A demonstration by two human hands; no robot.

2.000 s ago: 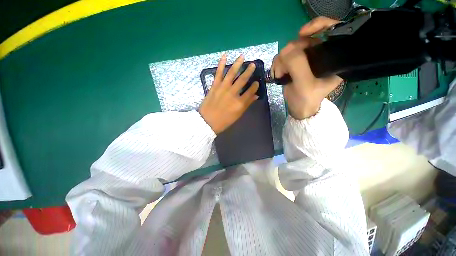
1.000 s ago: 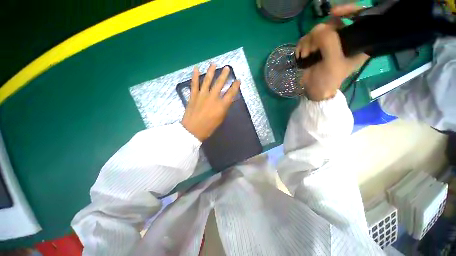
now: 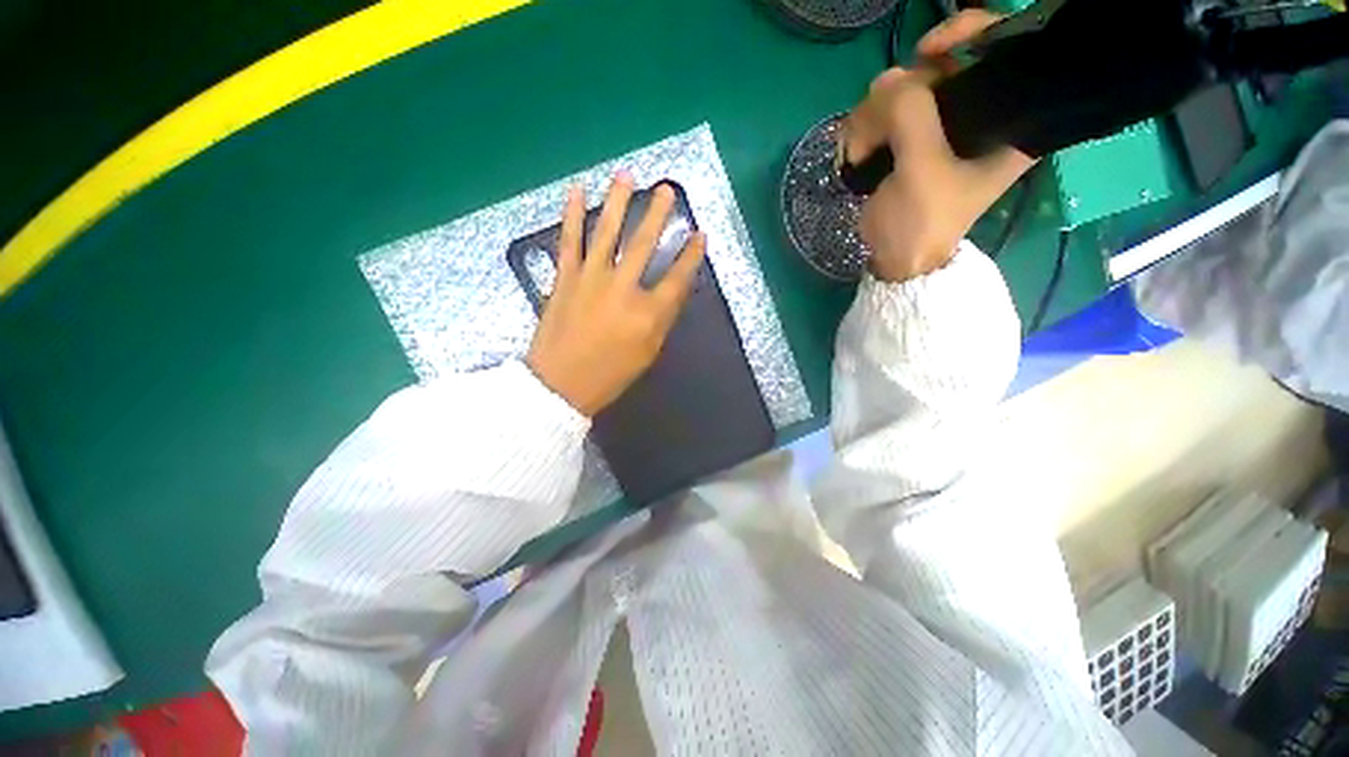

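A dark phone or small tablet unit (image 3: 681, 392) lies tilted on the silvery textured mat (image 3: 444, 281), its lower end at the bench's front edge. My left hand (image 3: 614, 311) lies flat on the unit's upper part, fingers spread over the camera opening. My right hand (image 3: 925, 170) is closed around the thick black electric screwdriver (image 3: 1058, 86), held over the round screw dish (image 3: 829, 200) with dark speckled contents. The screwdriver's bit end is at the dish; whether it touches the contents cannot be told.
A second round dish (image 3: 832, 9) is cut off at the top. A green box (image 3: 1113, 178) with cords is at the right. A white foam board (image 3: 45, 636) is at the left edge. Yellow tape (image 3: 222, 111) curves beyond. Another person's sleeve (image 3: 1258, 281) is at the right; trays (image 3: 1235, 584) stand below.
Two seconds ago the screwdriver tip was at the unit's upper right edge. It has since moved right to the dish. The left hand stays on the unit; the view has turned.
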